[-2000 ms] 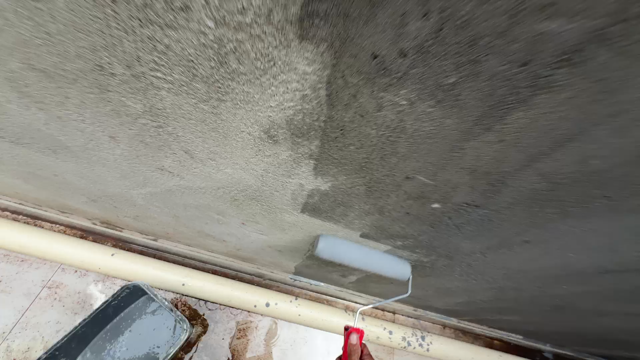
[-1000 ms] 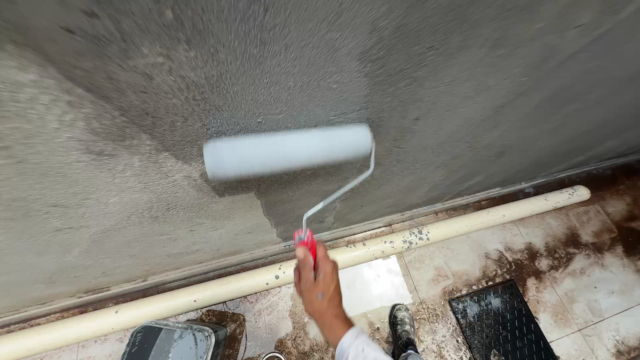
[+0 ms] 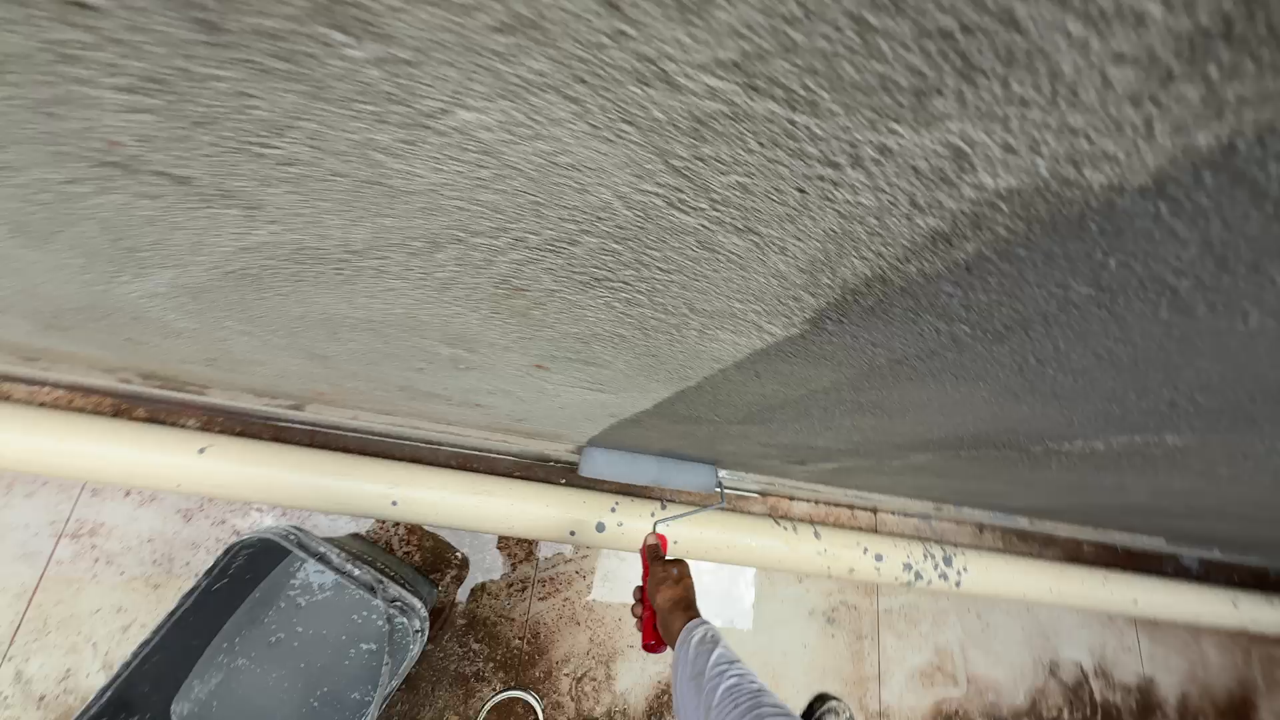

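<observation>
My right hand (image 3: 668,592) is closed around the red handle (image 3: 653,625) of a paint roller, with the thumb along its top. The roller's pale grey sleeve (image 3: 648,469) lies at the foot of a rough plastered wall (image 3: 400,220), just above the cream pipe. Its wire frame bends from the sleeve's right end down to the handle. A darker, damp-looking coated area (image 3: 1050,380) covers the wall to the right, its slanted edge meeting the base near the roller. My left hand is not in view.
A cream pipe (image 3: 330,494) with grey spatters runs along the wall's base. At the lower left stands a dark tray or tub (image 3: 290,640) holding grey liquid. The tiled floor (image 3: 820,640) is stained brown. A shoe tip (image 3: 827,707) shows at the bottom edge.
The roller has moved down from the wall surface to the wall's base. The camera view has shifted, and the dark mat seen a second ago is out of frame.
</observation>
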